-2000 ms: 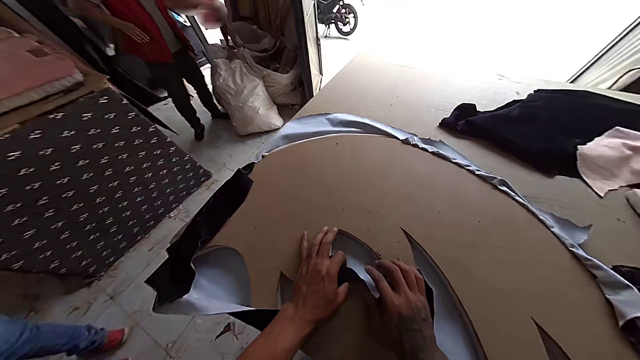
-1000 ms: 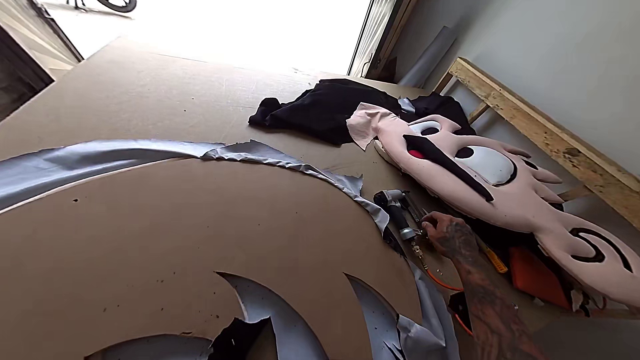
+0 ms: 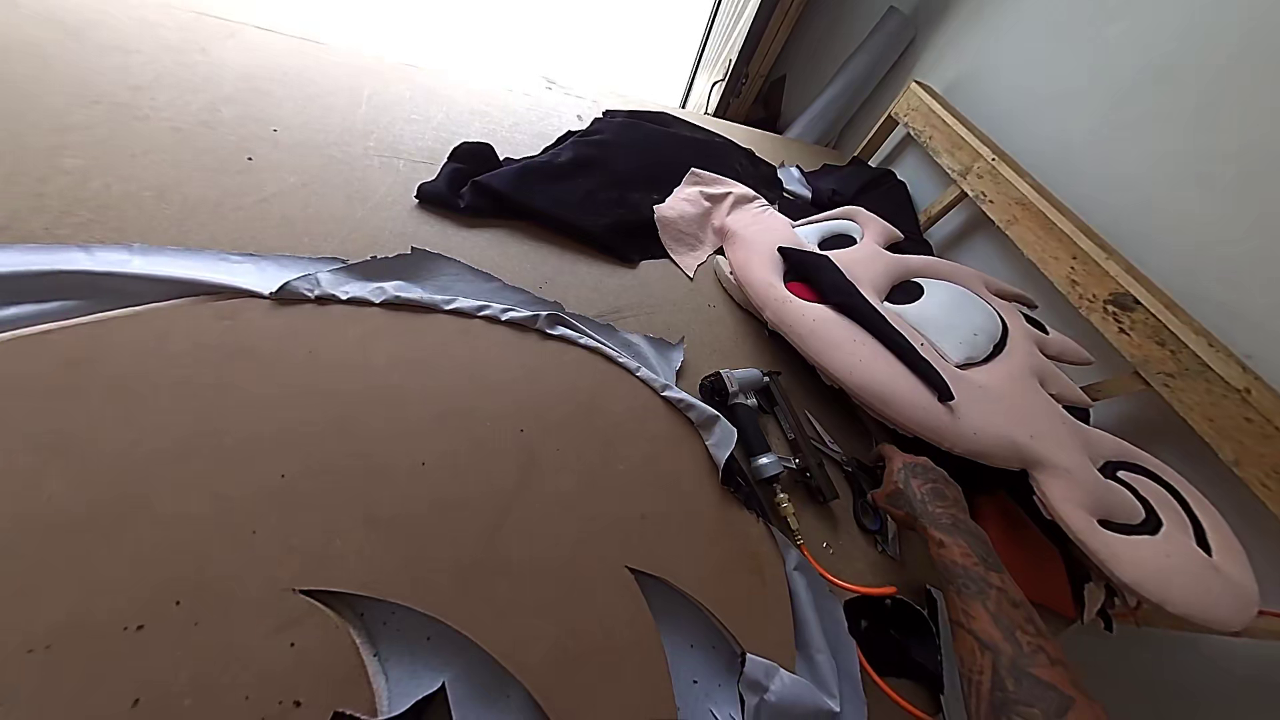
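Observation:
My tattooed right hand (image 3: pixel 900 485) reaches in from the lower right, its fingers curled beside a pair of scissors (image 3: pixel 852 470); whether it grips anything is hidden. Left of the scissors lies a pneumatic stapler (image 3: pixel 755 425) with an orange air hose (image 3: pixel 845 582). A large brown board (image 3: pixel 480 450) fills the lower left, with curved cutouts and silvery-gray fabric (image 3: pixel 590 335) folded around its curved edge. My left hand is out of view.
A padded pink cartoon face (image 3: pixel 870 340) lies to the right of the stapler. Dark fabric (image 3: pixel 600 180) is heaped behind it on the table (image 3: pixel 330 190). A wooden frame (image 3: pixel 1090 250) leans by the wall, near a gray roll (image 3: pixel 850 75).
The view has swung right from the board's cutouts, where both hands were two seconds ago. My right hand has gone to the scissors beside the stapler; my left hand has left view.

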